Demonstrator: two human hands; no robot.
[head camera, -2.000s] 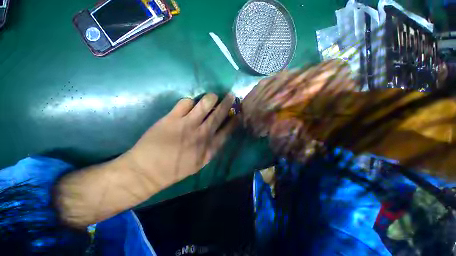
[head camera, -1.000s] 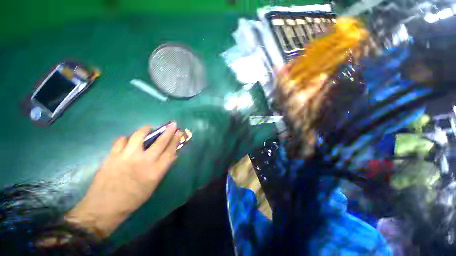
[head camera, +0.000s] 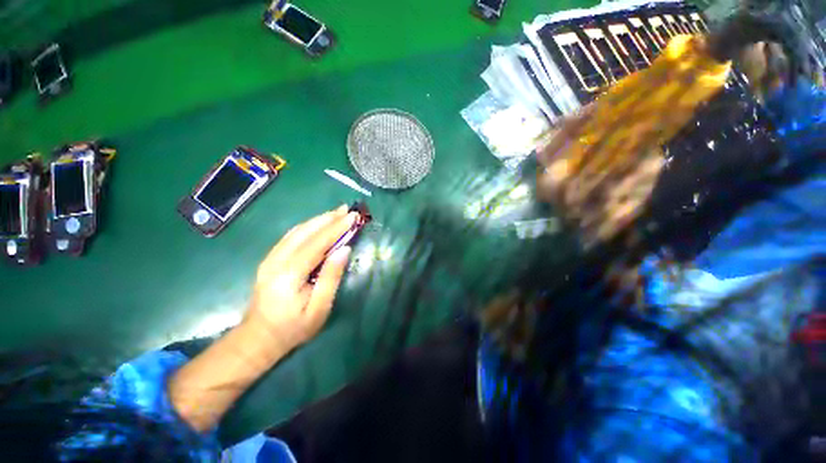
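Note:
My left hand (head camera: 294, 280) grips a small handset unit (head camera: 342, 240) on edge on the green mat, its dark reddish end showing past the fingertips. My right hand (head camera: 602, 185) is blurred at the right, around the yellow-orange screwdriver (head camera: 648, 86); its tip cannot be made out. The round grey screw plate (head camera: 391, 149) lies beyond my left hand, with a thin white strip (head camera: 348, 182) beside it. Another handset unit (head camera: 230, 192) lies screen up to the left, its yellow flex tab sticking out.
Two handset units (head camera: 72, 199) lie side by side at the left edge. More units (head camera: 300, 27) are on the bright green belt (head camera: 181, 54). A black parts tray (head camera: 580, 59) with pale-edged frames stands at the upper right, with whitish plastic bags (head camera: 512, 113) beside it.
The view has shifted, bringing the belt and more units into sight. My right hand has moved away from the held unit to the right. My left hand still holds it.

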